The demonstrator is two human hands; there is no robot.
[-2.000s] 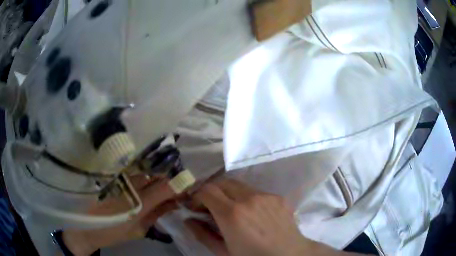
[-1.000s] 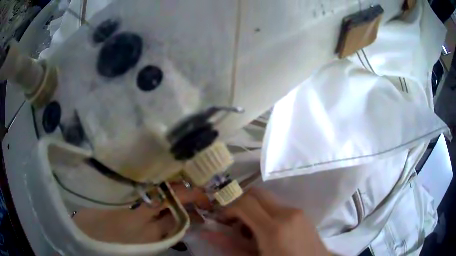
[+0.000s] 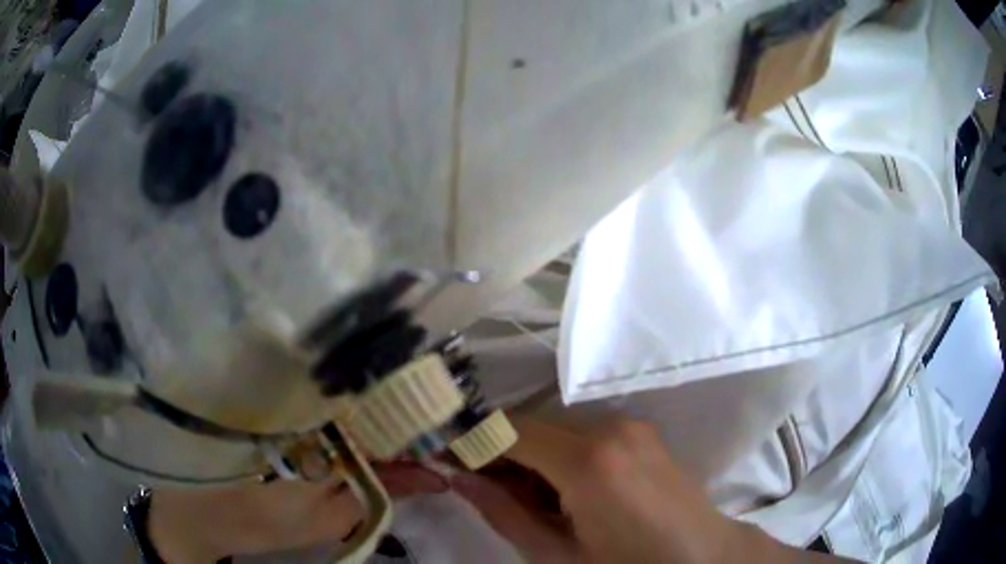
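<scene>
The cream machine head fills the upper left and middle. A large white garment lies bunched under and right of it. A loose pointed white flap with a dark stitch line stands over the cloth. My right hand is at the bottom middle, its fingertips on white cloth behind the ribbed cream tension knobs. My left hand is at the bottom left, partly behind the cream bent guard bar, its fingertips close to my right fingers. The needle and presser foot are hidden.
A tan pad sits on the machine head's upper right edge. A ribbed cream part juts out at the far left. A white sheet-like thing shows at the right edge. A dark band is around my left wrist.
Compared with one second ago, the view has shifted slightly, so the machine head sits further left. My right hand remains beside the tension knobs; both hands stay close together at the cloth.
</scene>
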